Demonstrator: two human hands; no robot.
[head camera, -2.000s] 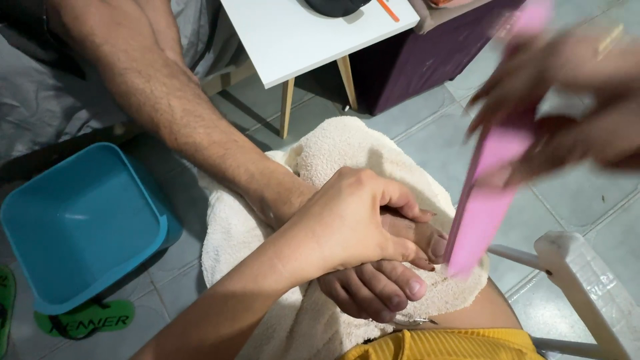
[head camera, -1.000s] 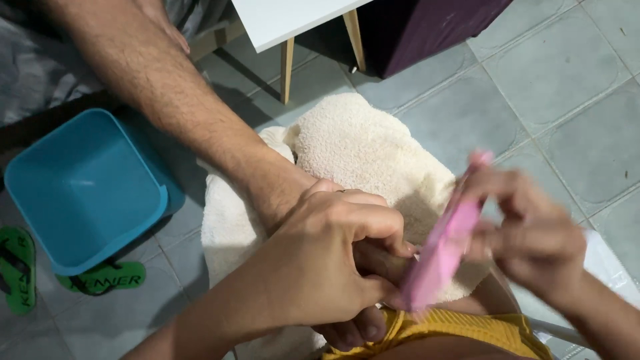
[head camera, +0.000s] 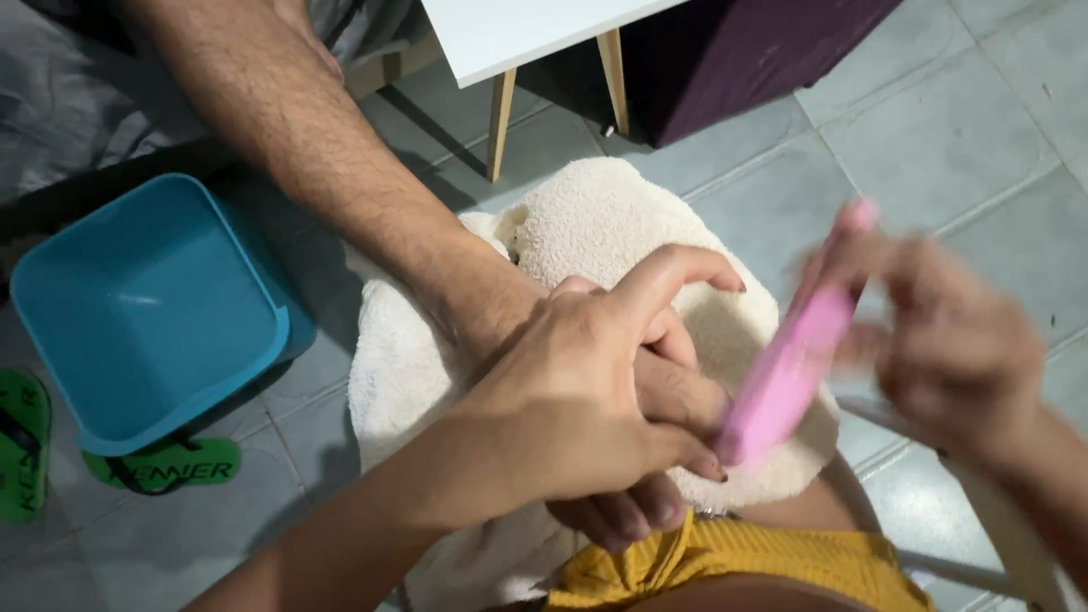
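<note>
Another person's bare foot (head camera: 680, 391) rests on a cream towel (head camera: 595, 212) over my lap, its leg reaching in from the upper left. My left hand (head camera: 586, 382) grips the front of that foot, thumb and fingers around the big toe side. A pink nail file (head camera: 782, 374), blurred by motion, is in my right hand (head camera: 935, 331); its lower end is at the tip of the big toe. The smaller toes (head camera: 629, 510) show below my left hand. Contact between file and nail cannot be made out.
A blue plastic basin (head camera: 144, 314) stands on the tiled floor at left, with green flip-flops (head camera: 204, 463) beside it. A white table (head camera: 544, 25) with wooden legs is at the top, near a purple piece of furniture (head camera: 731, 68). Yellow ribbed clothing (head camera: 748, 561) covers part of my lap.
My right hand and the pink file were higher and farther from my left hand two seconds ago; they have come down toward the big toe. My left hand stays on the foot.
</note>
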